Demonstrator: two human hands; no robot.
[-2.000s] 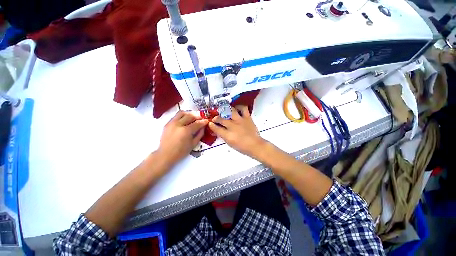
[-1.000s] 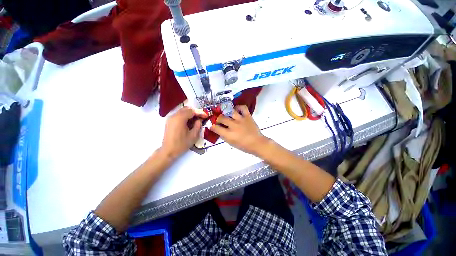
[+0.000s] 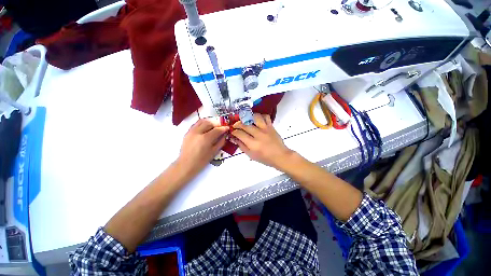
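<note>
A small dark red garment part [image 3: 230,146] lies at the needle under the head of the white JACK sewing machine [image 3: 301,59]. My left hand [image 3: 203,141] pinches its left side just in front of the presser foot [image 3: 225,111]. My right hand [image 3: 260,141] holds its right side, with fingers close beside the needle. The fingertips of both hands nearly meet and hide much of the part. A larger dark red garment [image 3: 148,59] lies behind and left of the machine head, and some red cloth shows right of the needle.
Scissors with yellow and red handles [image 3: 321,111] lie right of my right hand, beside dark cord loops [image 3: 366,141] over the table edge. Khaki cloth [image 3: 439,183] is heaped at right. A blue bin [image 3: 161,250] is below the front edge [image 3: 231,203]. Another machine [image 3: 24,178] stands at left.
Since a second ago my left fingers have moved right onto the red part, closer to my right fingers. Earlier they were farther apart. The camera view has shifted slightly since the first frame.
</note>
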